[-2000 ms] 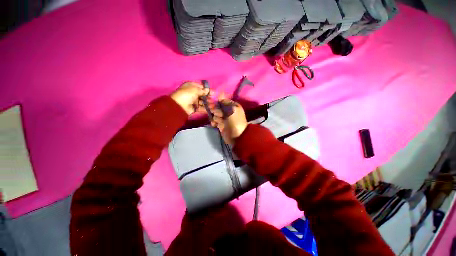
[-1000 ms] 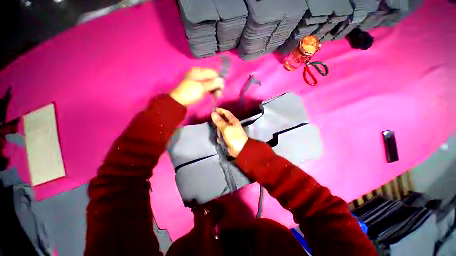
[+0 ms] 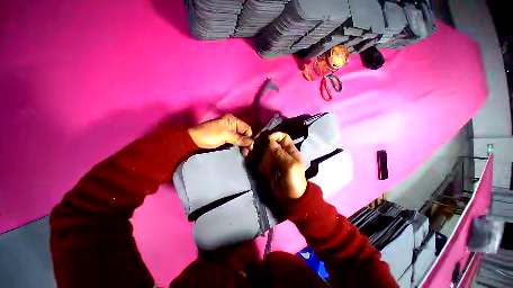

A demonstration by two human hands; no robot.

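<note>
A stack of grey cut pieces (image 3: pixel 219 177) lies on the pink table cover in front of me, with a dark slot between its facing halves. A dark tie strip (image 3: pixel 260 211) crosses the stack near its middle. My left hand (image 3: pixel 224 133) is at the stack's far edge, fingertips pinched on the strip. My right hand (image 3: pixel 285 166) is over the middle of the stack, fingers curled on the strip; its grip is partly in shadow. A second strip's loose end (image 3: pixel 265 93) sticks up beyond the stack, and its near end hangs by the near edge.
Grey bundles (image 3: pixel 306 25) stand in a row at the far edge. An orange-red bottle (image 3: pixel 332 59), scissors (image 3: pixel 331 87) and a black lump (image 3: pixel 372 57) lie before them. A black phone (image 3: pixel 382 164) lies right. More grey stacks (image 3: pixel 396 247) and a blue object (image 3: pixel 314 263) are below the table edge.
My left hand has come down from above the stack to its far edge. My right hand has moved right and lower over the stack. The view has shifted, and the pale board has left the picture.
</note>
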